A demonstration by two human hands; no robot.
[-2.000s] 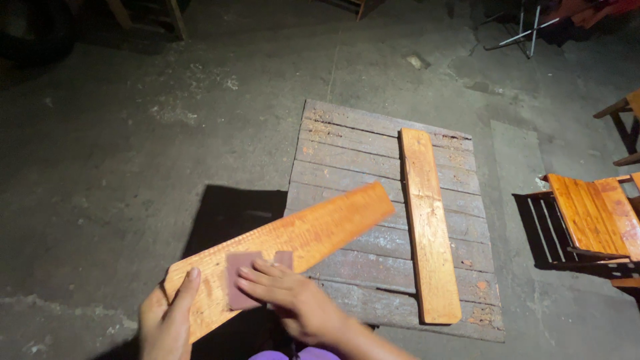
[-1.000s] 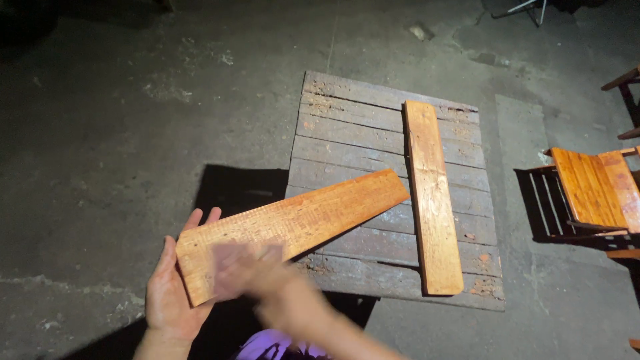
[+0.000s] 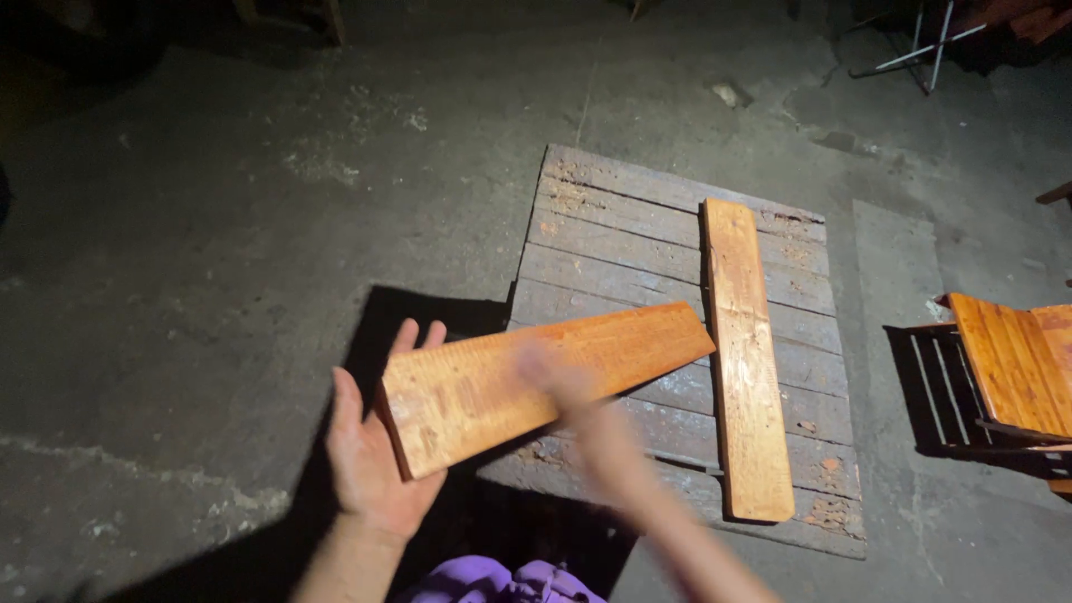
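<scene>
My left hand (image 3: 377,452) supports the near end of a wooden board (image 3: 469,394) from below, its palm up and thumb off the edge. The board slants up to the right over a slatted wooden table, its far end close to a second board. My right hand (image 3: 561,377) is blurred over the middle of the held board; the sandpaper seen under it in the earlier frames is too smeared to make out. The second wooden board (image 3: 745,360) lies lengthwise on the right part of the table.
The low table of weathered wooden slats (image 3: 620,260) stands on a concrete floor (image 3: 251,209). A varnished slatted wooden chair (image 3: 1005,360) is at the right edge. Thin metal legs (image 3: 938,50) show at the top right. Purple clothing covers my lap at the bottom.
My left thumb, earlier on top of the board, has come off its face and the hand has opened beneath it. My right hand has moved along the board toward its far end.
</scene>
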